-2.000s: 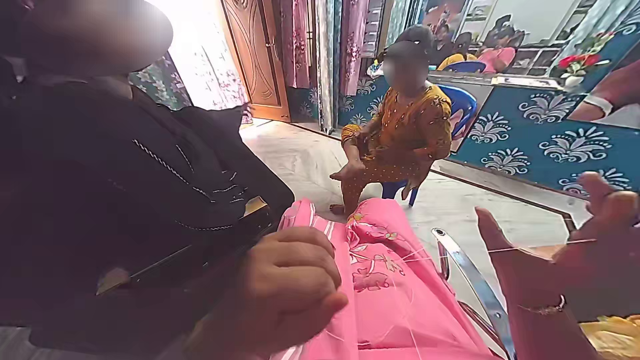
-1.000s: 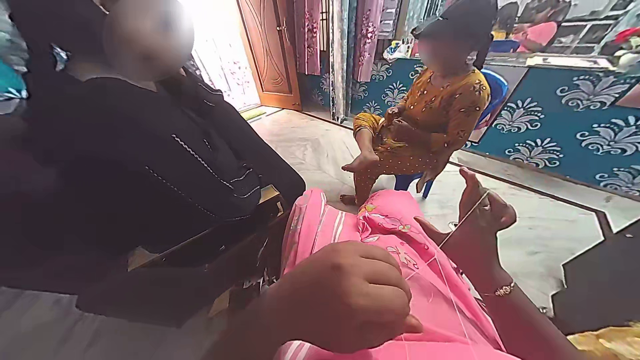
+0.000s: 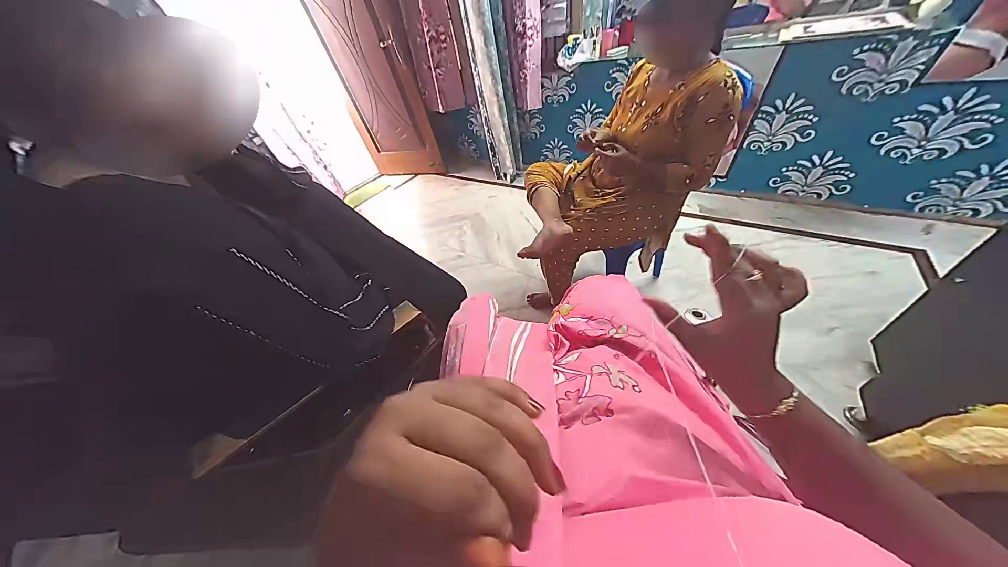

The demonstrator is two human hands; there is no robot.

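My left hand (image 3: 449, 465) is low at the centre, fingers curled down beside the pink cloth; whether it holds anything is hidden. My right hand (image 3: 740, 307), with a bracelet at the wrist, is raised beyond the cloth's right side. Its fingers are spread, with a thin white thread (image 3: 693, 429) stretched between them. This thread, or another strand, also runs down across the pink cloth (image 3: 622, 457). Printed or embroidered flowers and white stripes mark the cloth, which lies over my lap.
A person in black (image 3: 236, 299) is close on the left. Ahead, a person in mustard clothing (image 3: 669, 126) sits on a blue chair (image 3: 626, 260). A dark panel (image 3: 945, 331) and yellow cloth (image 3: 945, 449) are at right. Behind are a wooden door (image 3: 378, 87) and a patterned blue wall (image 3: 858, 134).
The view has shifted. My right hand, at the far right edge two seconds ago, now appears nearer the pink cloth with thread still across its fingers. My left hand stays curled.
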